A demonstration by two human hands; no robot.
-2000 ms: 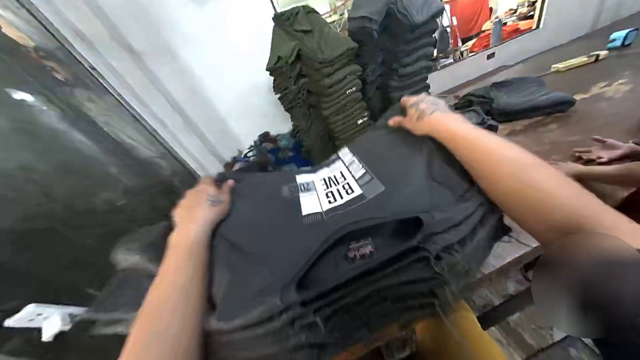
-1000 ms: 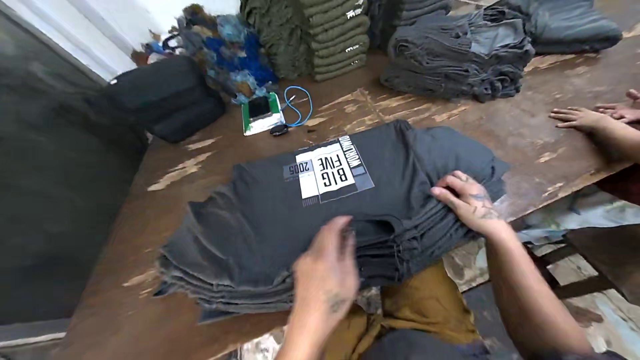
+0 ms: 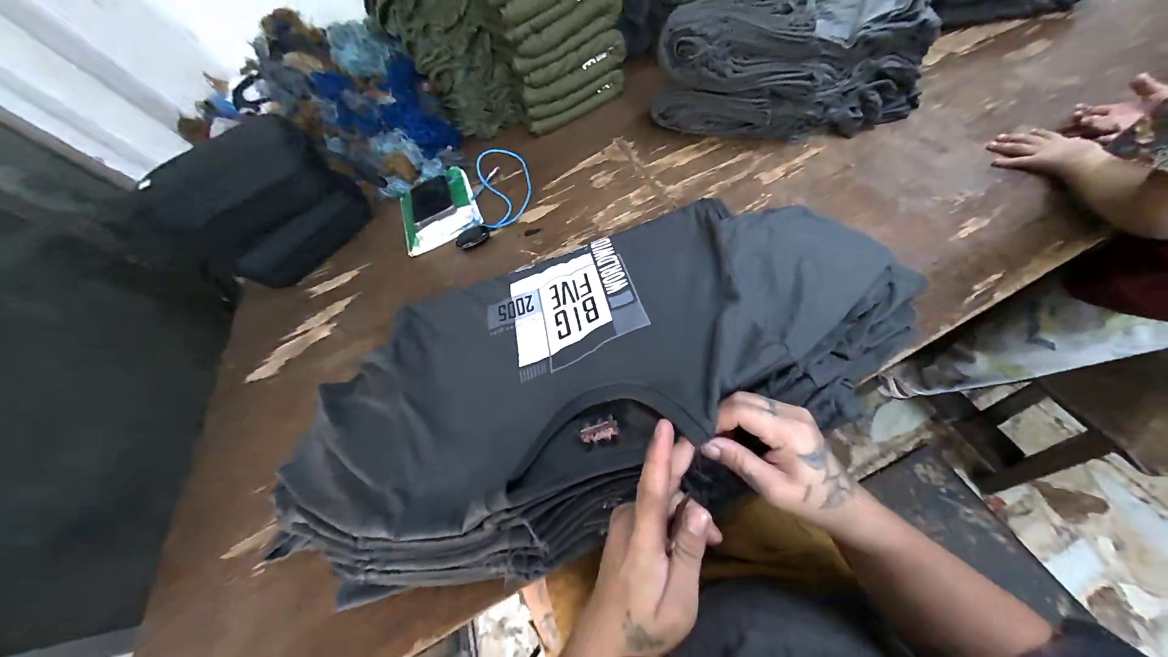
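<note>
A stack of dark grey T-shirts point(image 3: 438, 401) lies on the wooden table, necklines toward me, a white and grey print on the top one. My right hand point(image 3: 785, 456) pinches the top shirt at the right side of its collar between thumb and fingers. Just left of it, my left hand point(image 3: 652, 547) is at the collar's near edge, its index finger extended and the others bent; whether it grips any cloth is unclear. A small neck print point(image 3: 599, 431) shows inside the collar.
Behind the stack are a black bag point(image 3: 260, 196), a green-and-white item with a dark screen point(image 3: 436, 208), a blue cord point(image 3: 527, 187), fabric scraps point(image 3: 383, 91), folded green garments point(image 3: 566, 64) and grey garments point(image 3: 785, 68). Another person's hands point(image 3: 1049, 151) rest on the table at right.
The stack, held at both sides two seconds ago, now rests on the table. My hands have come together at the collar's right side, where the right one has taken hold of the cloth.
</note>
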